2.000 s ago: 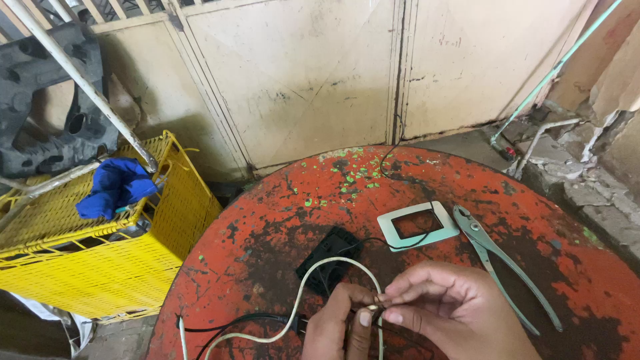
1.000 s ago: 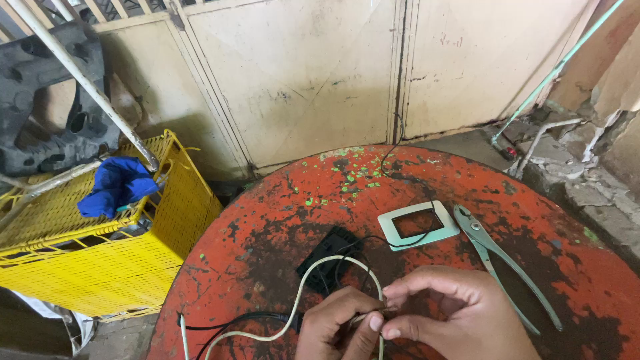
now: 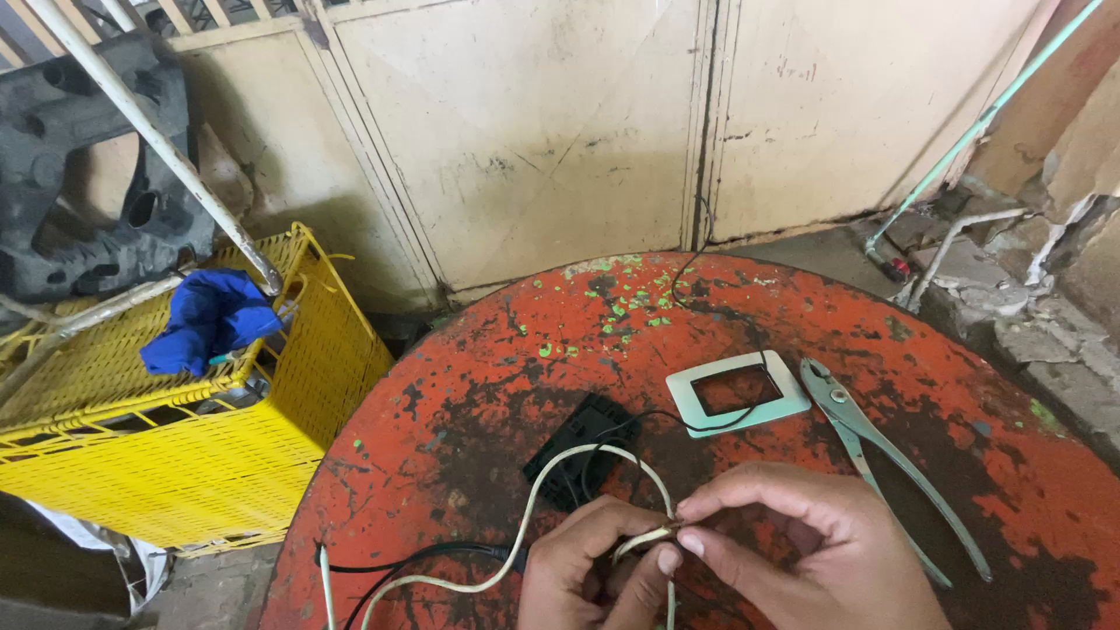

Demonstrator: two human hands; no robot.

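Observation:
My left hand [image 3: 595, 564] pinches a white electrical cable [image 3: 525, 516] near its end, low in the view. At that end, the thumb and index finger of my right hand [image 3: 787, 547] are closed on what looks like a short bare wire. The cable loops left over the red table. Just behind my left hand lies a black plastic electrical box [image 3: 573, 437], with a thin black wire across it. A white rectangular faceplate [image 3: 792, 394] lies beyond my right hand. To its right, slip-joint pliers [image 3: 862, 429] rest with their handles toward me.
The round table [image 3: 420, 437] has chipped red paint. A black cable [image 3: 437, 549] runs at its left. Beside it stands a yellow woven basket [image 3: 175, 464] with a blue cloth [image 3: 210, 319] on top. A metal gate [image 3: 525, 131] stands behind, broken masonry [image 3: 1032, 297] at right.
My left hand has shifted slightly, and more of the cable's end shows between the fingers. Both hands stay together at the same spot. The pliers and faceplate have not moved.

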